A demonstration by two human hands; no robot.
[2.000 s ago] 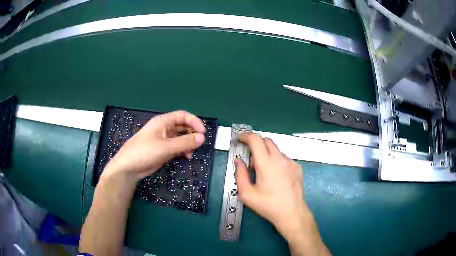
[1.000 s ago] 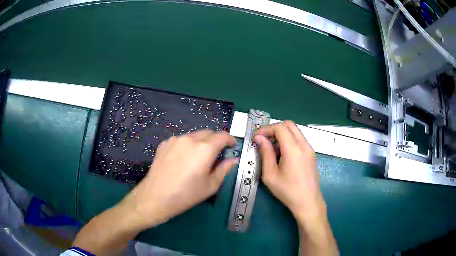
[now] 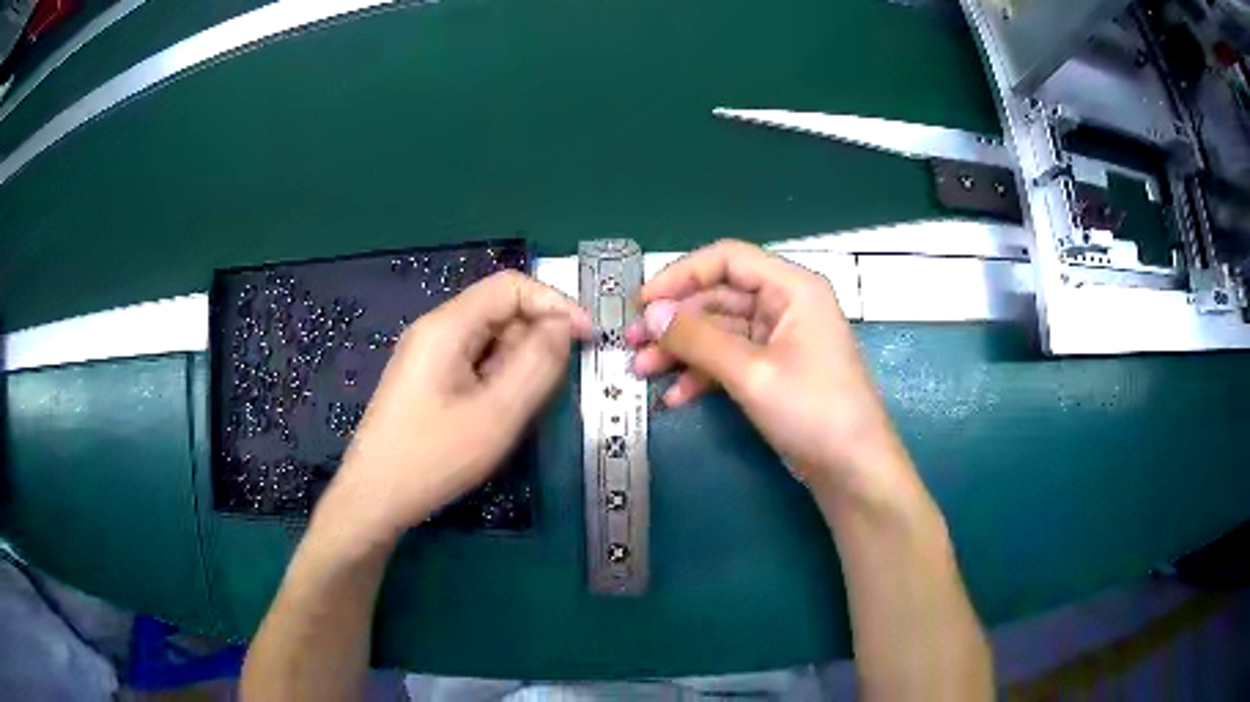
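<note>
A narrow grey-brown fixture bar (image 3: 617,528) lies lengthwise in front of me, across the white strip, with a row of several seats. Small components show in its lower seats. My left hand (image 3: 459,391) is at the bar's left edge, thumb and index fingertips close together by the second seat from the far end. My right hand (image 3: 761,350) is at its right edge at the same level, fingers curled and pinched. Whether either hand holds a component is too small to tell. The black parts tray (image 3: 309,384), scattered with shiny specks, is left of the bar, partly under my left hand.
The silver machine frame (image 3: 1035,261) stands at the right. Another dark fixture bar (image 3: 973,187) lies by a tapering silver guide rail (image 3: 850,130) there. A white strip (image 3: 103,329) crosses the green surface (image 3: 590,124). Something blue is at the lower left.
The view has shifted. My left hand has come from over the tray to the bar, and both hands' fingertips now meet its two edges. Less of the dark bar by the machine shows.
</note>
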